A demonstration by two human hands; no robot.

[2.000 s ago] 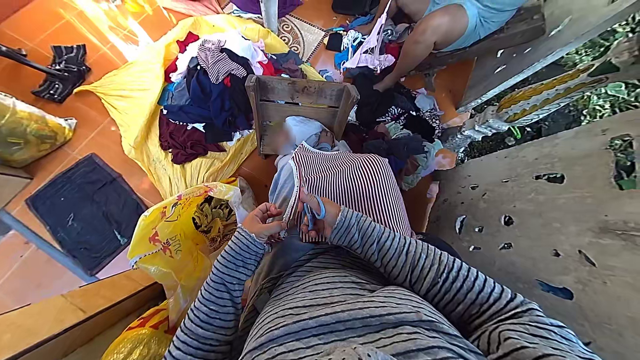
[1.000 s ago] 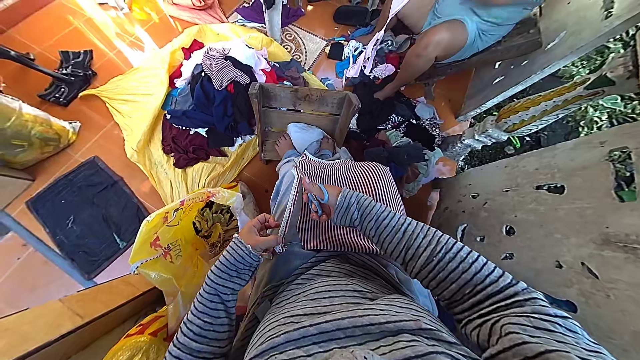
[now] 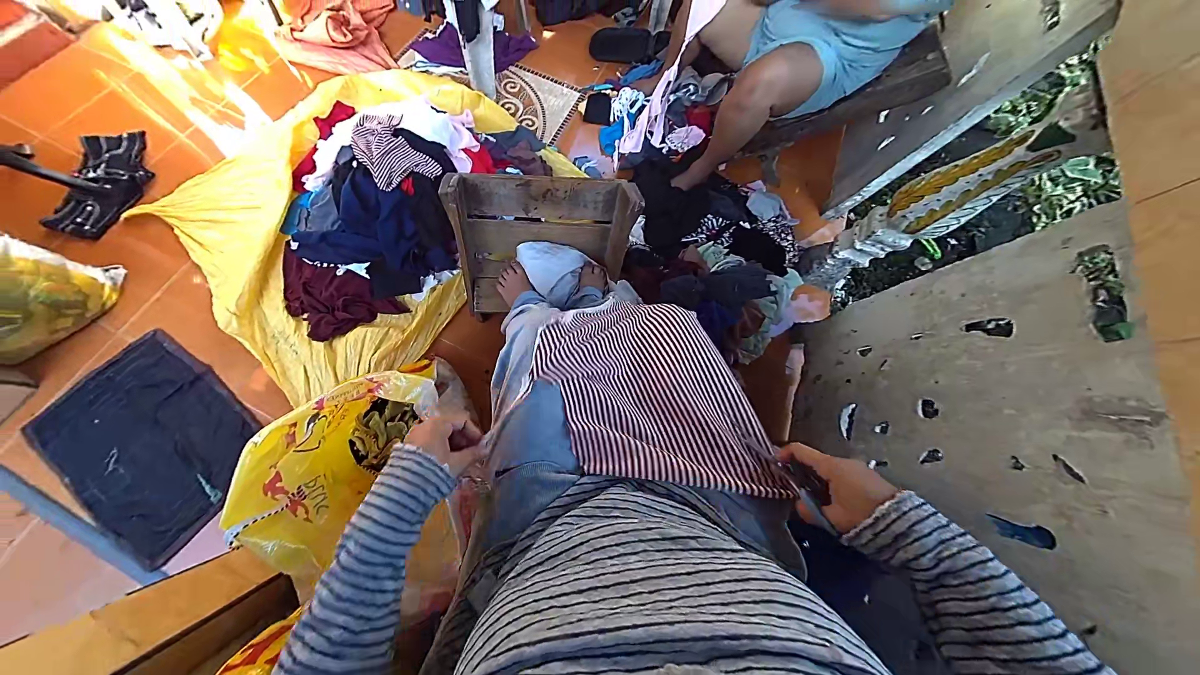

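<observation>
A red-and-white striped cloth (image 3: 647, 398) lies across my lap over light blue trousers (image 3: 534, 427). My left hand (image 3: 450, 442) is at the left side of the lap, beside a yellow plastic bag (image 3: 309, 469); its fingertips are pinched together, but what is between them is too small to tell. At the cloth's lower right corner, my right hand (image 3: 837, 483) is closed on a dark-and-blue handled tool, probably scissors, mostly hidden by the fingers. My bare feet rest at a low wooden stool (image 3: 544, 199), with a pale cloth between them.
A clothes heap (image 3: 375, 216) lies on a yellow sheet (image 3: 234, 253) ahead left. Another garment pile (image 3: 722, 262) is right of the stool, near a seated person's leg (image 3: 750, 112). A worn board with holes (image 3: 994, 422) borders the right. A dark mat (image 3: 150, 450) lies left.
My hands, earlier close together at the cloth's left edge, are now wide apart. The right hand has moved right with the blue-handled tool. The striped cloth now lies spread more widely over my lap.
</observation>
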